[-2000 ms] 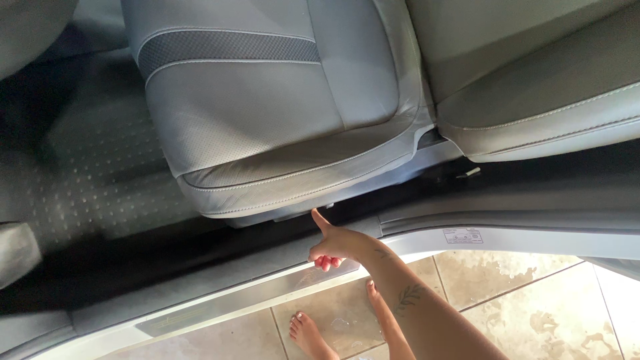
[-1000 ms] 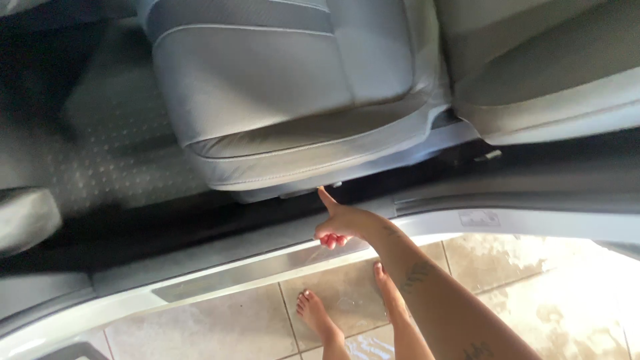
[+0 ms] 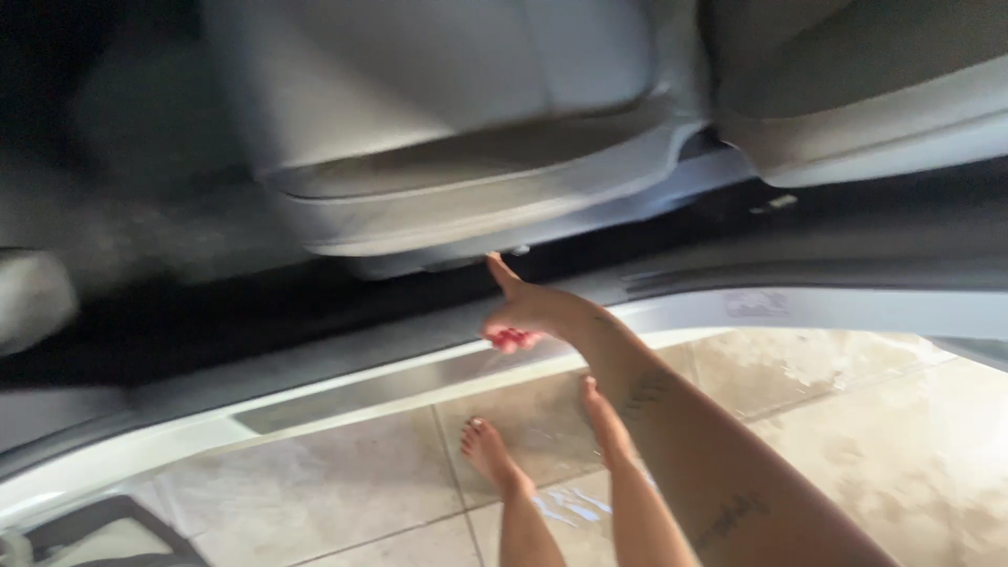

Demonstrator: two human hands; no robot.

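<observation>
My right hand [image 3: 524,307] reaches in from the lower right to the lower side of a grey car seat cushion [image 3: 472,213]. One digit is extended, its tip at the dark lower side trim [image 3: 457,261], close to a small shiny part [image 3: 520,250]. The other fingers, with red nails, are curled above the door sill [image 3: 354,394]. No object is visible in this hand. Whether the fingertip presses on a control is too blurred to tell. My left hand is out of view.
The seat backrest [image 3: 858,102] is at upper right. A dark gap [image 3: 236,307] runs between seat and sill. Below the white door frame [image 3: 677,311], bare feet [image 3: 488,449] stand on tiles [image 3: 339,472] with wet-looking patches. A dark-edged part [image 3: 118,524] is at lower left.
My right hand stays at the lower side of the seat cushion, with one digit extended throughout. The view has shifted slightly.
</observation>
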